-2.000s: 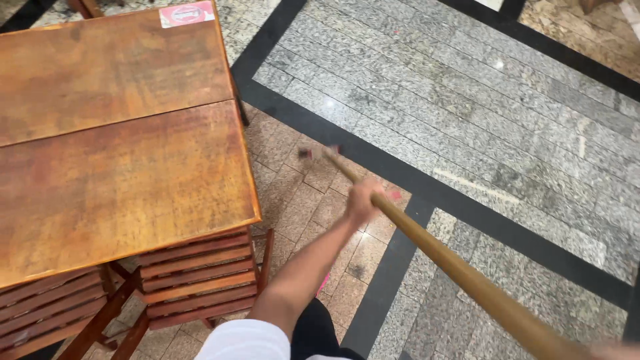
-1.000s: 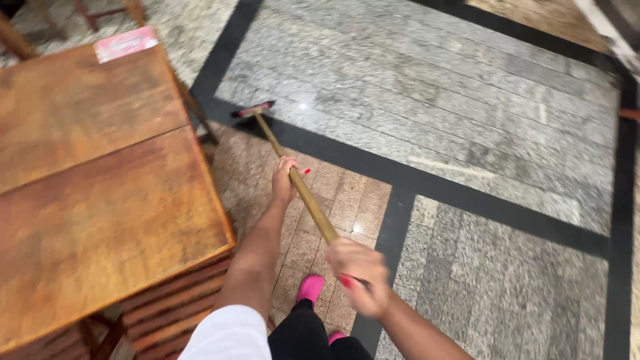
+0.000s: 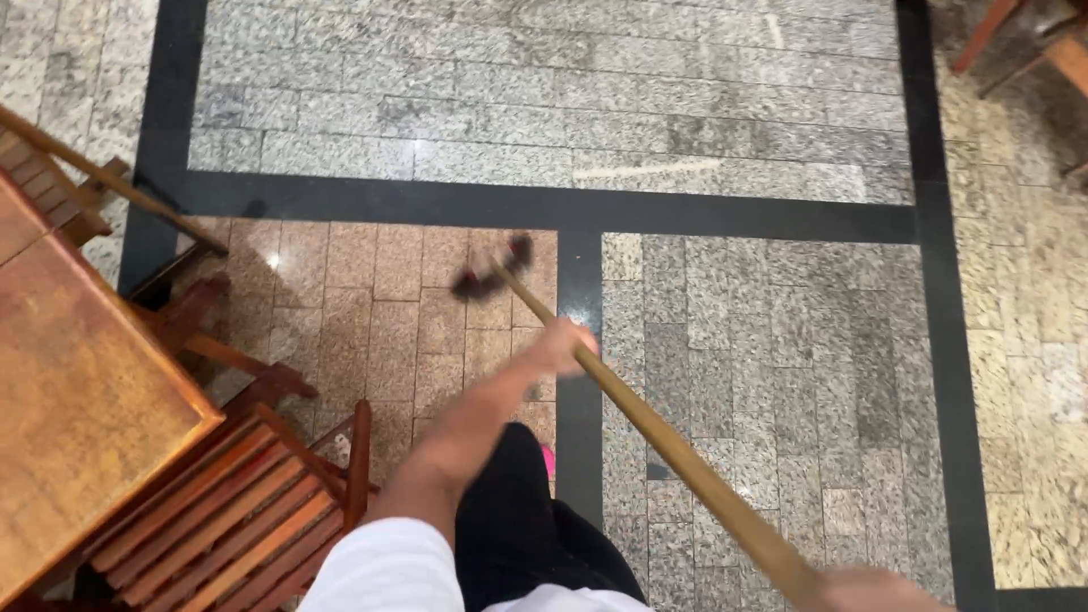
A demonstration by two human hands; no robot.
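Observation:
A long-handled broom (image 3: 697, 467) slants from the lower right up to the middle of the view. Its dark and red head (image 3: 493, 270) is blurred and lies over the pinkish floor tiles, just below the black floor band. Around the lower part of the wooden handle, near the head, is my left hand (image 3: 565, 344). My right hand (image 3: 875, 588) holds the handle's upper end at the bottom edge, partly cut off and blurred.
A wooden table (image 3: 93, 408) stands at the left, with a slatted wooden folding chair (image 3: 229, 510) beside its corner. Another wooden chair (image 3: 59, 178) is behind the table. Chair legs (image 3: 986, 34) show at the top right. Black bands (image 3: 408, 200) divide the granite floor.
The broom head was on the black band beside the table a second ago; it is now over the pinkish tiles, farther from the table. The view has shifted right.

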